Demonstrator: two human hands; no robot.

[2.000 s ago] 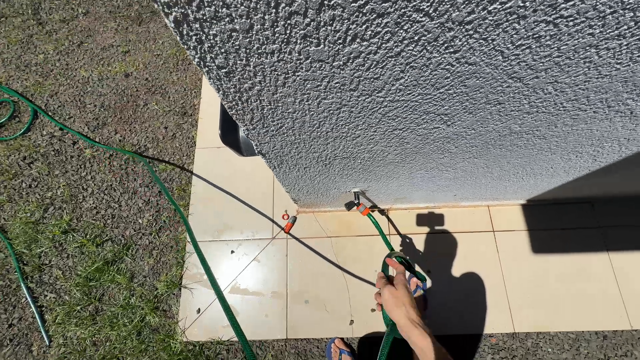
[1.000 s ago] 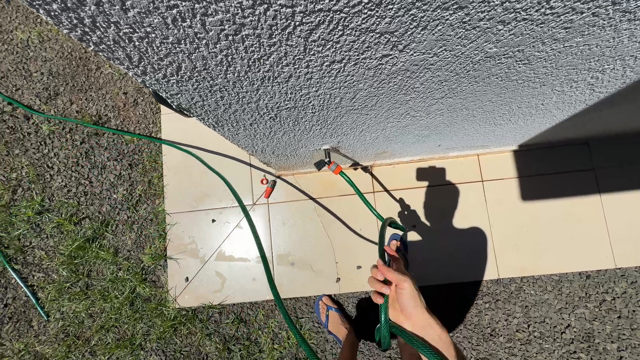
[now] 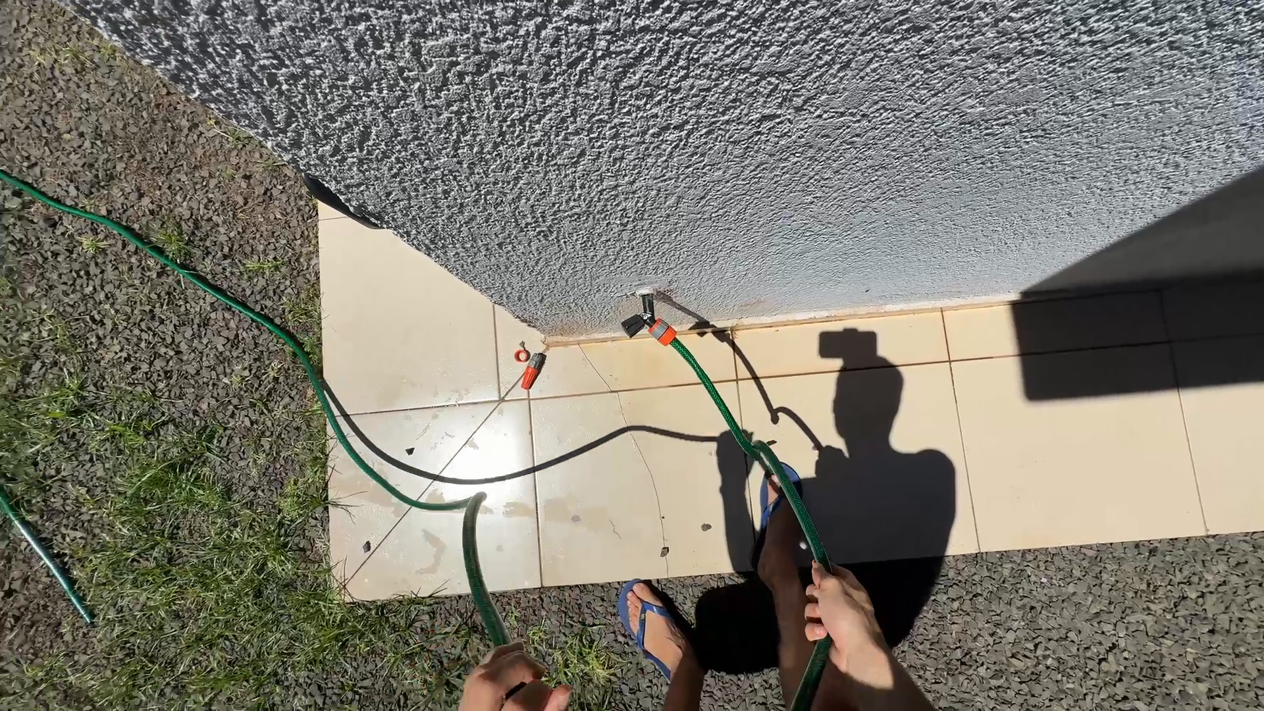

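Note:
A green garden hose (image 3: 703, 380) runs from an orange and grey hose connector (image 3: 662, 332) on a black wall tap (image 3: 640, 314) down to my right hand (image 3: 839, 612), whose fingers are closed around it. At the bottom left of centre, my left hand (image 3: 513, 679) is at another stretch of green hose (image 3: 478, 563) and grips it, partly cut off by the frame edge. That stretch bends and leads away to the upper left over tiles and gravel. On the tiles near the wall corner lie an orange and grey hose nozzle (image 3: 533, 371) and a small orange ring (image 3: 521, 353).
The textured grey wall (image 3: 691, 148) rises behind the cream tile walkway (image 3: 849, 415). Gravel (image 3: 1116, 612) borders it in front, with grass (image 3: 188, 523) at left. A hose end (image 3: 69, 592) lies in the grass. My feet in blue flip-flops (image 3: 652, 632) are at the walkway's edge.
The hose loop at my right hand has opened out into a single run from the tap. My left hand has come into view at the bottom, holding hose.

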